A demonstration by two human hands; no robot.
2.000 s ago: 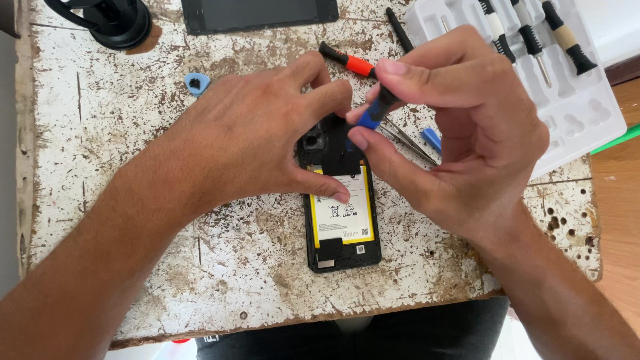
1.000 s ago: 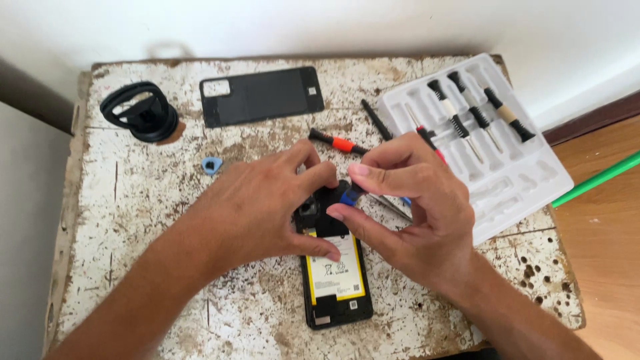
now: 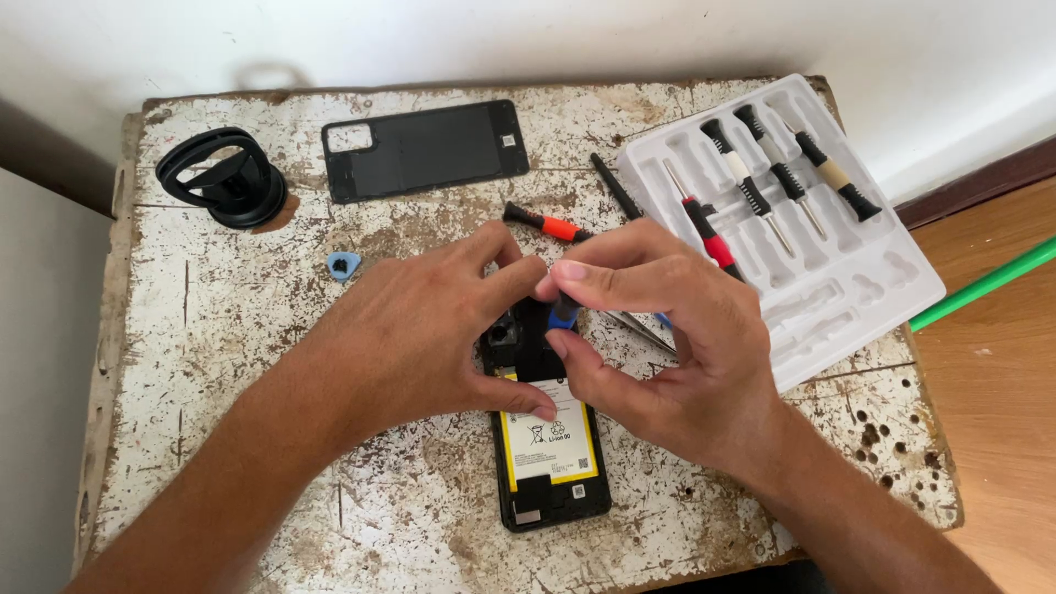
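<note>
An opened smartphone (image 3: 553, 495) lies on the worn table, its white and yellow battery (image 3: 551, 433) exposed. My left hand (image 3: 412, 330) rests over the phone's upper left part, thumb on the battery and index finger near the top edge; whether it grips the phone is not clear. Between the thumb and fingers of my right hand (image 3: 676, 346) stands a small blue and black screwdriver (image 3: 563, 313), upright over the phone's upper right. Its tip is hidden. Tweezers (image 3: 639, 330) lie just right of the phone, partly under my right hand. A red and black screwdriver (image 3: 546, 223) lies beyond both hands.
A black phone back cover (image 3: 437, 153) lies at the back, with a black suction cup (image 3: 235, 186) to its left. A blue pick (image 3: 343, 265) holds small dark pieces. On the right, a white plastic tray (image 3: 866, 330) carries several screwdrivers; a black tool (image 3: 615, 186) lies beside it.
The view has shifted widely, now showing more of the table's back. Both hands stay over the phone, with the blue screwdriver still in my right hand.
</note>
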